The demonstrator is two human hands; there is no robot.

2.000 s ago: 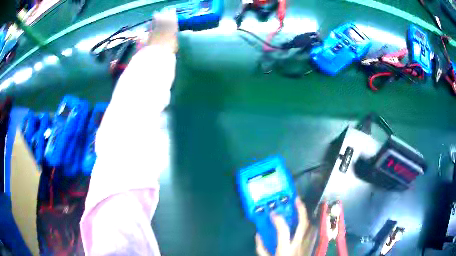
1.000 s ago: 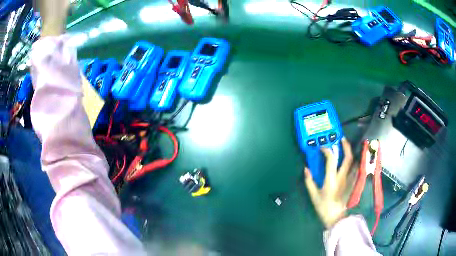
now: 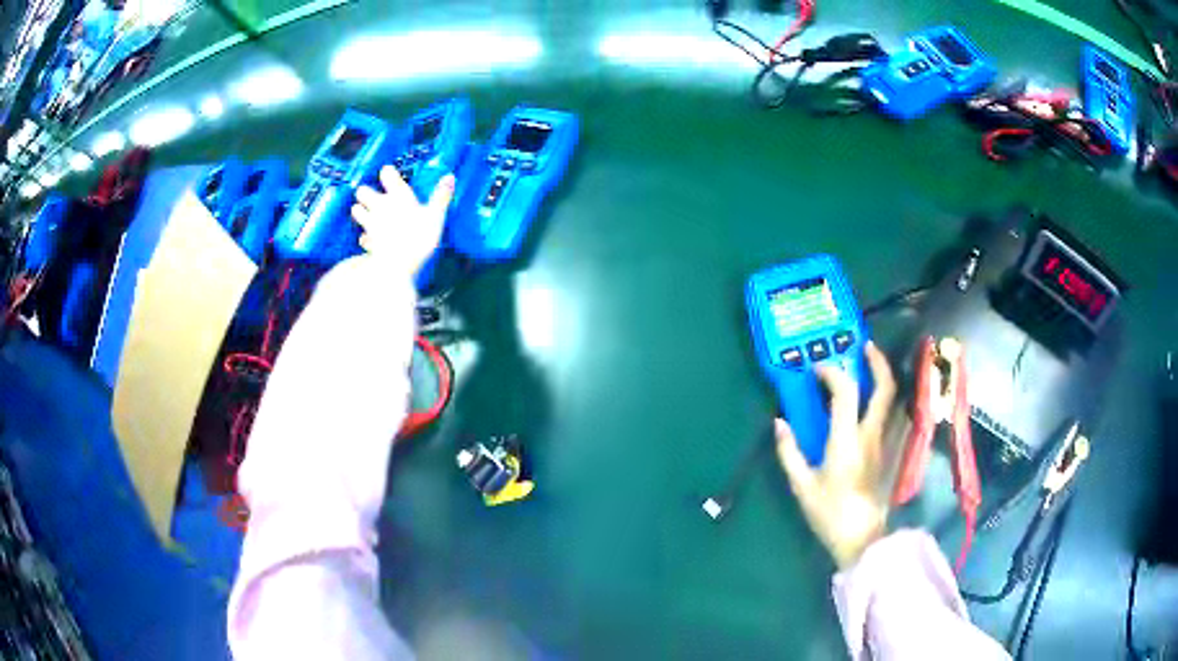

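Note:
My right hand (image 3: 846,484) is around the lower half of a blue battery tester (image 3: 804,323), with a finger at its dark keys; the tester's screen is lit. My left hand (image 3: 403,226) is on the lower part of the middle blue tester (image 3: 433,136) in a row at the left, fingers to one side and thumb to the other; the grip underneath is hidden. A red clamp (image 3: 943,433) and a black clamp (image 3: 1053,484) sit at the brass posts of the power box (image 3: 1001,349).
A voltmeter display (image 3: 1070,278) glows red. A tan cardboard sheet (image 3: 175,368) stands at the left beside more testers and red leads (image 3: 433,387). A small metallic and yellow item (image 3: 497,469) lies on the mat. More testers (image 3: 924,75) lie at the far right.
My left arm has come back from the far left edge to the tester row. The middle tester has shifted away from me between its neighbours. My right hand stays on its tester.

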